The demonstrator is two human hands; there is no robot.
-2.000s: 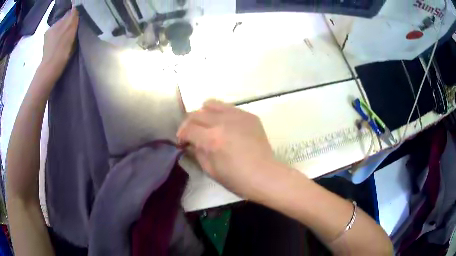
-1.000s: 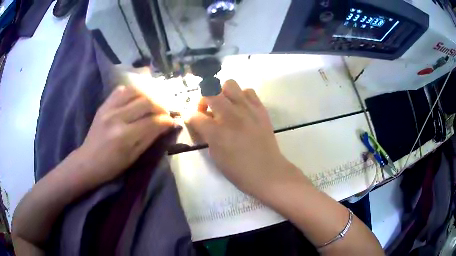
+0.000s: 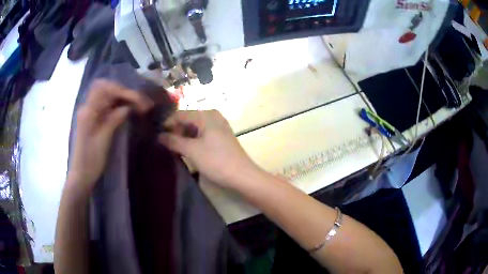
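The grey panel [image 3: 115, 214] hangs from the needle area over the table's front edge, with a maroon panel [image 3: 153, 198] along its middle. My left hand [image 3: 107, 123], blurred, pinches the cloth left of and below the needle area. My right hand [image 3: 206, 144] pinches the cloth edge between thumb and fingers, just right of my left hand. The lockstitch machine [image 3: 225, 21] stands behind. Its presser foot and needle area [image 3: 179, 85] is brightly lit, and the cloth reaches close to it. Whether the cloth lies under the foot is unclear.
The control panel [image 3: 305, 16] glows at the top. Blue and green thread snips [image 3: 381, 126] lie at the right of the bed. A dark recess [image 3: 398, 99] is beside them. Grey cloth [image 3: 96, 35] is piled at the back left, and maroon and grey cloth [image 3: 463, 187] at the right.
Both hands have drawn back from the lit needle area towards me. The maroon and grey cloth is now lifted and bunched between them. The head view has shifted.
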